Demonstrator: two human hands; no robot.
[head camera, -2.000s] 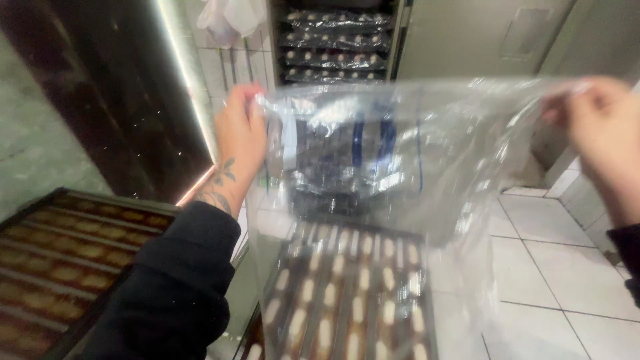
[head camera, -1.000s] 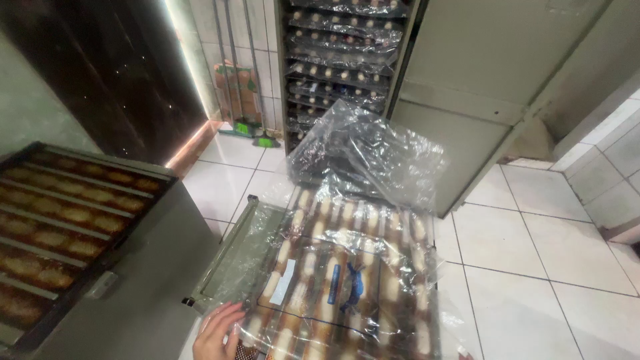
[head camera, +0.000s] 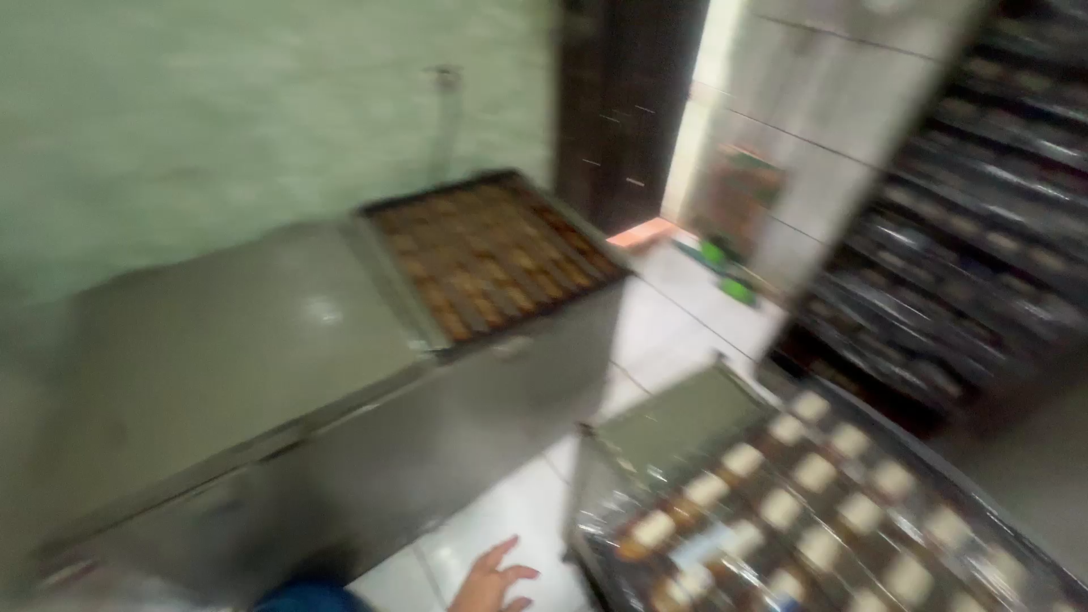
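My left hand shows at the bottom edge, fingers apart and holding nothing, to the left of the tray. Only its fingers and part of the palm are in view. The tray of dough pieces lies at the lower right under clear plastic film, with pale pieces in rows. It rests on a metal stand or table whose bare corner shows. My right hand is out of view. The picture is blurred by motion.
A long metal cabinet or chest runs along the green wall, bearing a tray of browned baked pieces at its far end. A rack of film-covered trays stands at the right. Green-headed brooms rest on the tiled floor by the dark door.
Two seconds ago both hands held up the clear plastic; it now lies over the tray. My left hand has come away from the tray's edge. The view has swung left.
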